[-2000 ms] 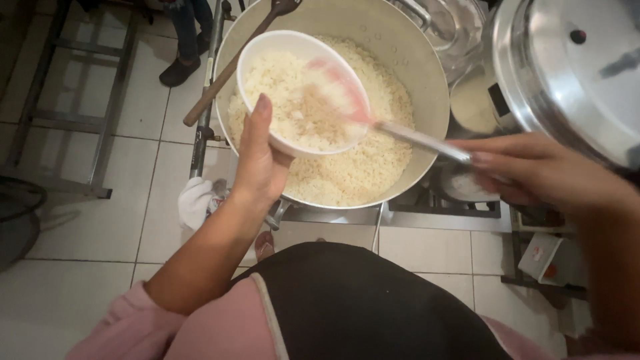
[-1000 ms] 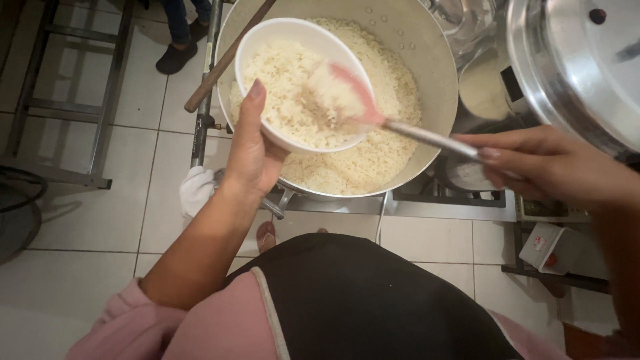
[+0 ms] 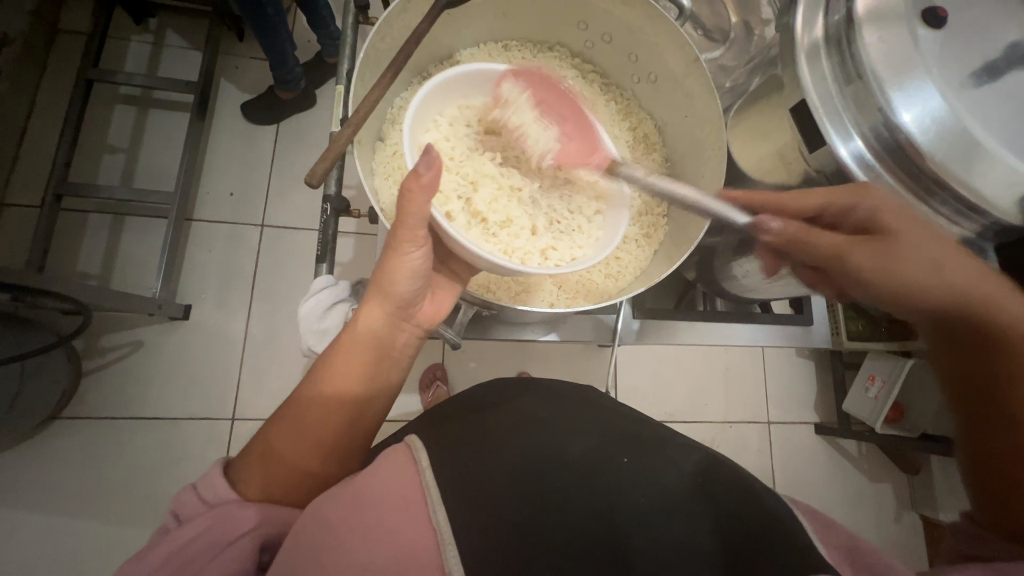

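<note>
My left hand [image 3: 420,256] grips the rim and side of a white bowl [image 3: 496,260] that is tilted and filled with cooked rice [image 3: 512,212]. In my right hand [image 3: 848,240] is the metal handle of a pink spatula [image 3: 564,120], blurred, its blade over the upper part of the bowl with rice clinging to it. Beneath the bowl stands a large metal pot [image 3: 688,112] holding more rice [image 3: 640,200]. A wooden-handled utensil [image 3: 376,92] rests across the pot's left rim; its far end is out of the frame.
Right of the pot are a large shiny metal lid [image 3: 856,120] and a container of pale contents [image 3: 768,132]. A white cloth [image 3: 326,314] hangs at the stove's left corner. A metal ladder [image 3: 176,192] and another person's shoe [image 3: 278,104] are at left. A white box [image 3: 880,388] sits low at right.
The spatula blade has moved from within the rice toward the bowl's upper rim, now with its pink face showing more. Both hands keep their holds.
</note>
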